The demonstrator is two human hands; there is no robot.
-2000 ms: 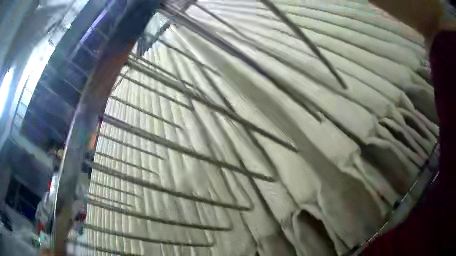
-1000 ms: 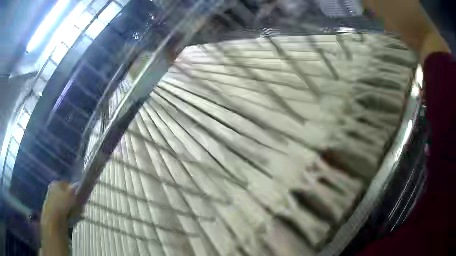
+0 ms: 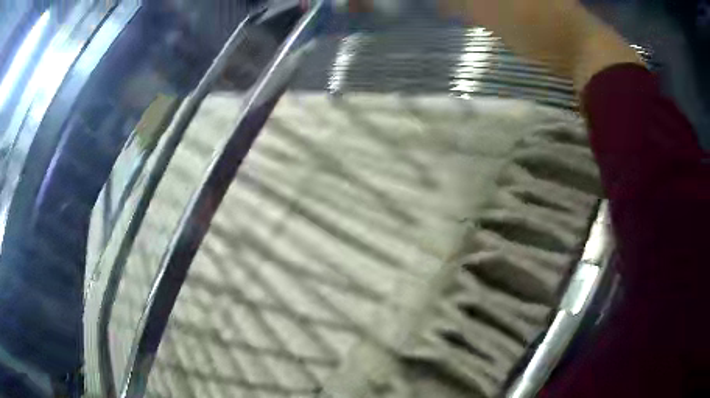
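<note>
Cream cloth (image 3: 335, 210) lies in long ridges over the tube bank, its right-hand ends hanging in open wavy folds. A pronged metal frame (image 3: 198, 206) crosses the left part of the cloth at a slant; its thin prongs look blurred over the ridges. Whether they touch the cloth I cannot tell. My right hand (image 3: 537, 35) is at the top right, over the bare tubes, blurred and cut off by the top edge; its fingers and any hold are not clear. My left hand is not in view.
Bare shiny tubes (image 3: 405, 62) show beyond the cloth's far edge. A silver edge bar (image 3: 576, 291) runs down the right side beside my maroon sleeve (image 3: 654, 233). A yellowish patch (image 3: 158, 116) lies at the upper left. Bright lights show at the top left.
My left hand, earlier on the frame's lower left end, has gone out of view. The view has shifted, the frame bar stands steeper, and more bare tubes show at the top.
</note>
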